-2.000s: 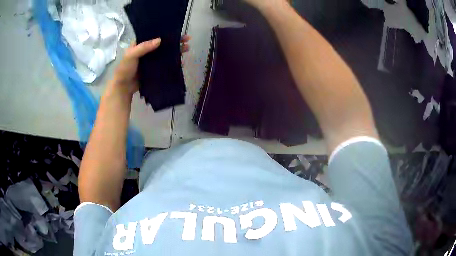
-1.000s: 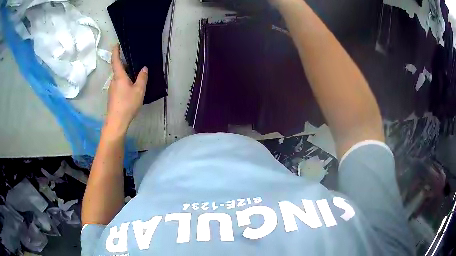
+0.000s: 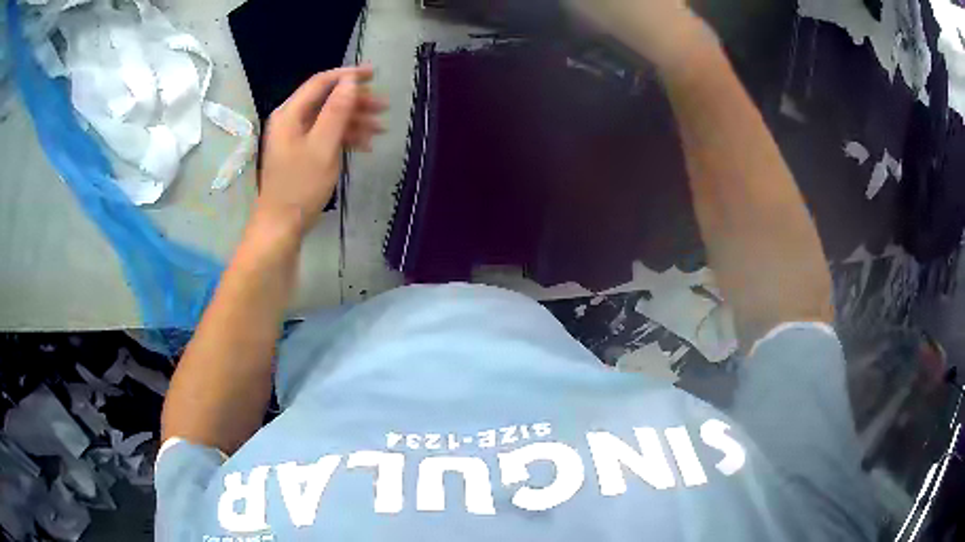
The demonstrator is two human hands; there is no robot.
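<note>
A stack of dark cut pieces (image 3: pixel 293 48) lies on the pale table at the upper left centre. My left hand (image 3: pixel 317 132) is over its lower part with the fingers curled; whether it touches the stack is unclear. My right hand (image 3: pixel 635 23) is blurred at the top edge, above the dark cloth; its fingers are partly cut off or unclear, and I cannot tell if it holds anything. A thick pile of plum cut panels (image 3: pixel 481 159) lies in front of me, its layered edge facing left.
Crumpled white scraps (image 3: pixel 138 101) and blue plastic film (image 3: pixel 101 206) lie on the table (image 3: pixel 53 254) at the left. More dark cloth with pale offcuts (image 3: pixel 677 307) lies at the right. Cutting scraps (image 3: pixel 64 445) are heaped below the table at the lower left.
My left hand has let go of the dark stack's side and moved up and right over it. The stack has come to lie flat. My right hand has shifted right.
</note>
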